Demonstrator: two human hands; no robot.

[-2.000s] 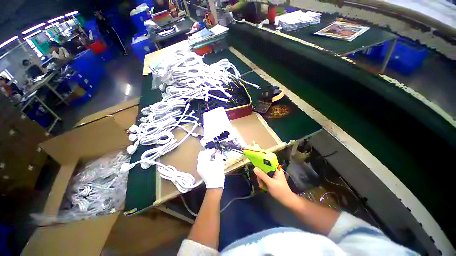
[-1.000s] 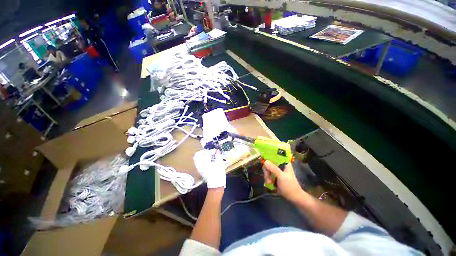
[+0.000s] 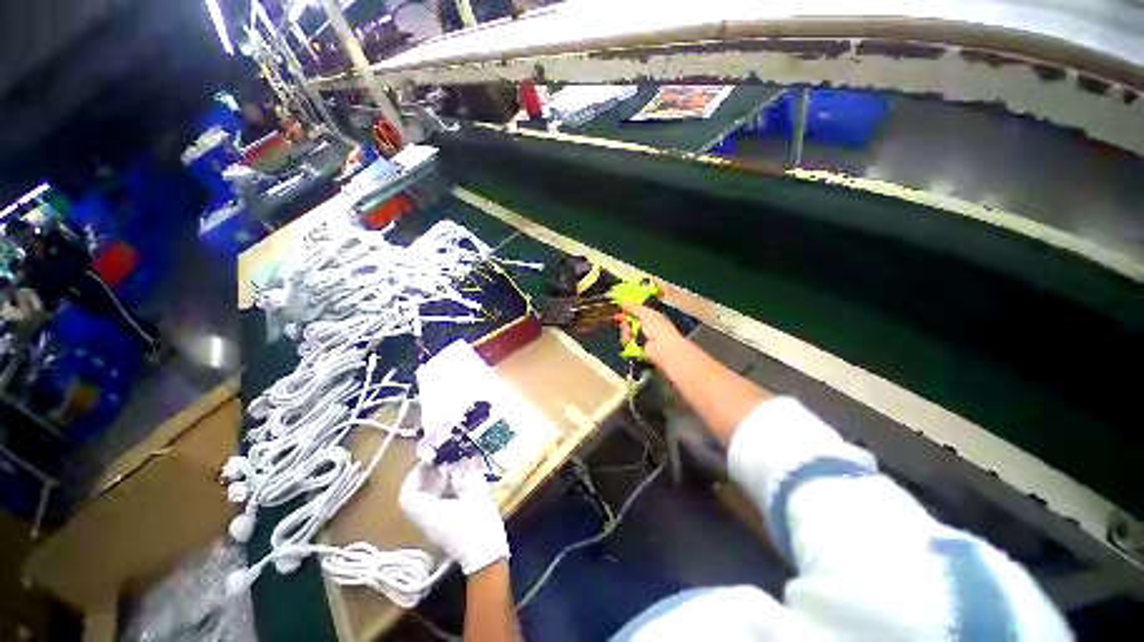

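My gloved left hand holds the near end of an open white plastic housing over the tan work tray. A small green circuit board and dark parts show in the housing. My bare right hand is stretched forward to the right and holds the lime-green hot glue gun at the tray's far right corner, near a dark round item. Its nozzle is hard to make out and points left.
White power cords lie heaped left of the tray. A dark-red-sided parts box sits behind the housing. An open carton stands at lower left. The green conveyor belt runs along the right. The glue gun cable hangs below the tray.
My right hand has moved the glue gun away from the housing, forward to the tray's far right. My left hand still holds the housing. The camera view has turned right.
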